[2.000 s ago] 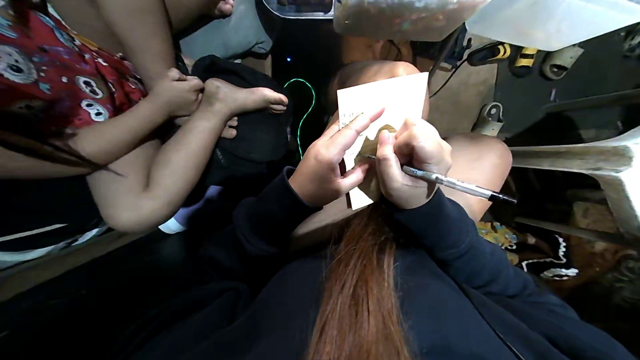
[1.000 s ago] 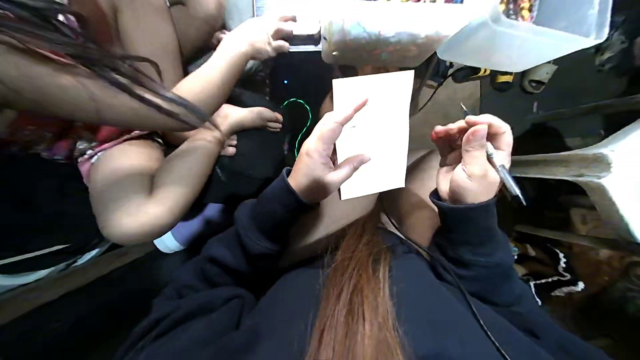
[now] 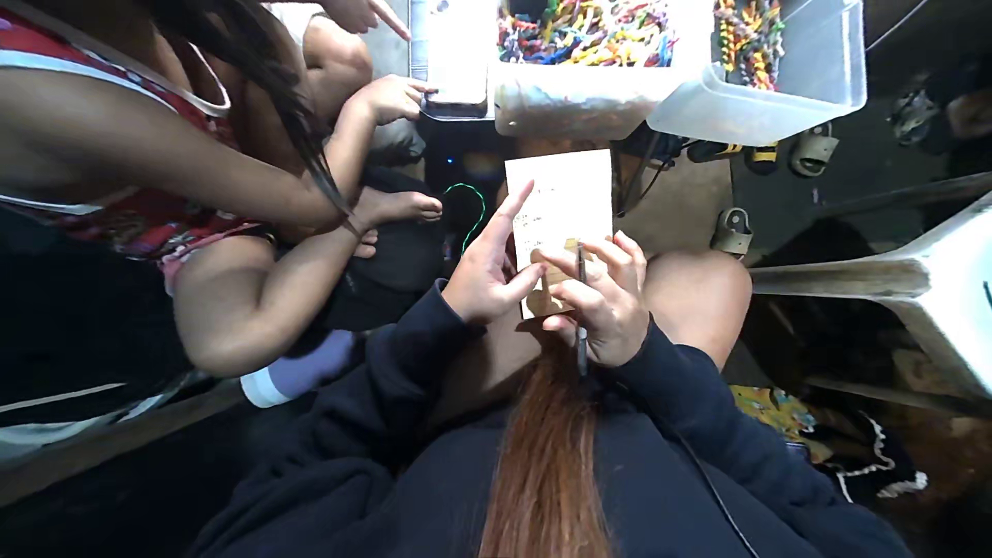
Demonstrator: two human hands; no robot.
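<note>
A sheet of pale paper [image 3: 570, 194] with some handwriting lies over my lap. My left hand [image 3: 496, 267] grips its left edge, with the thumb and index finger spread over the front. In my right hand [image 3: 608, 298] is a pen [image 3: 581, 310], pointing up the sheet between the fingers. These fingers are over the lower right part of the paper, and they cast shadows on it. Whether they touch the paper is unclear.
Another person [image 3: 263, 178] sits cross-legged at the left, a hand at a phone-like device [image 3: 457, 58]. Two translucent plastic bins [image 3: 577, 97] [image 3: 756, 112] hold colourful twisted pieces. A green glowing cable [image 3: 482, 205] curves left of the paper. A white plastic chair [image 3: 930, 271] stands right.
My right hand, raised off the paper's right side one second ago, is back over its lower part with the pen. The other person leans further in. The view has tilted, showing more of the bins.
</note>
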